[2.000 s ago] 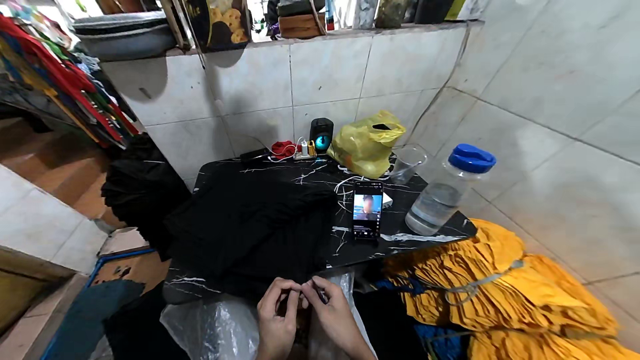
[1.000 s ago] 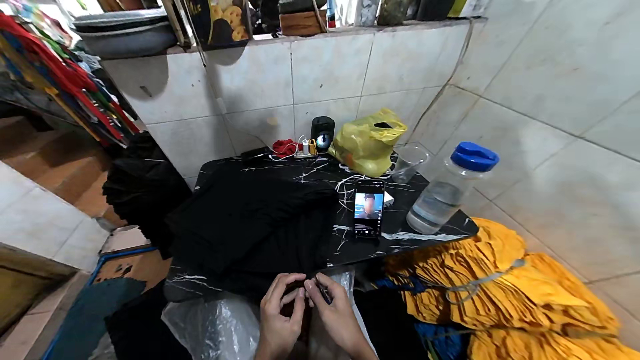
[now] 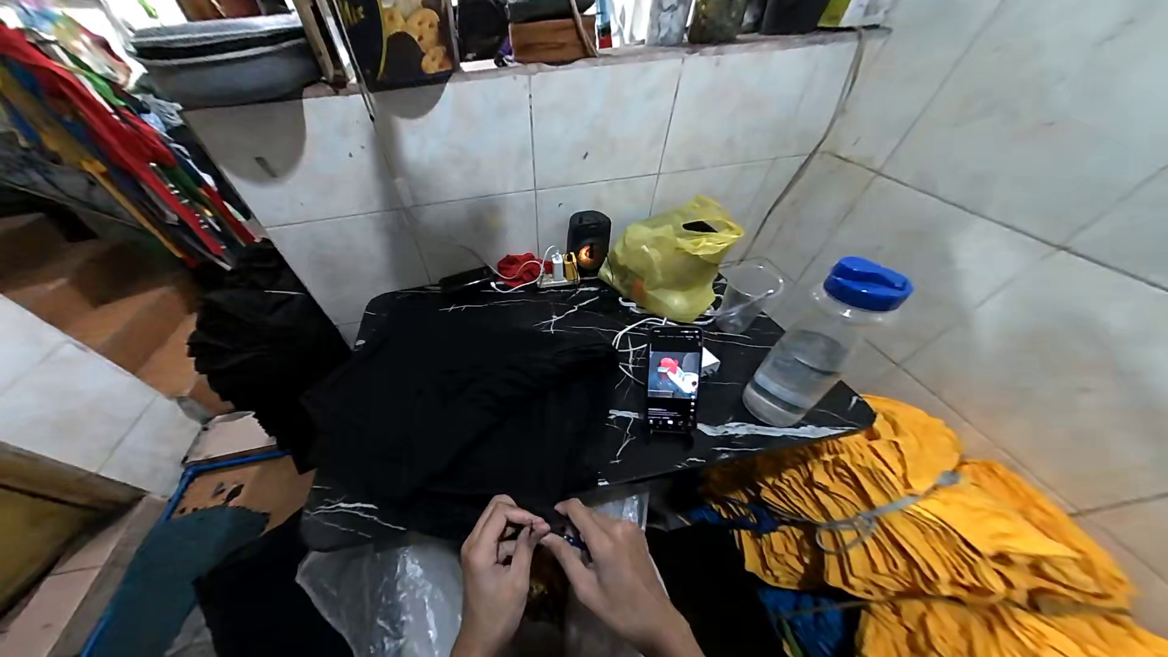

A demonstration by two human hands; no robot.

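Both hands meet at the near edge of the black marble-patterned table [image 3: 748, 438]. My left hand [image 3: 497, 566] has its fingertips pinched together, touching the fingers of my right hand. My right hand [image 3: 607, 566] has a small dark object [image 3: 573, 540] between thumb and fingers, too small to name. Black cloth [image 3: 456, 411] lies heaped on the table just beyond them, reaching down to the fingers. Right of the cloth stands a smartphone [image 3: 673, 379] with a lit screen. Clear plastic sheeting [image 3: 392, 593] hangs below the table edge, under and beside my hands.
A water bottle with a blue lid [image 3: 794, 374], a clear plastic cup [image 3: 746, 297], a yellow plastic bag [image 3: 671, 260] and a small black speaker [image 3: 589, 242] stand on the table. Tied orange cloth bundles [image 3: 912, 511] lie at the right. Stairs [image 3: 119, 301] are at the left.
My fingers have shifted slightly while staying close together at the table edge. The phone's picture and the speaker's light have changed.
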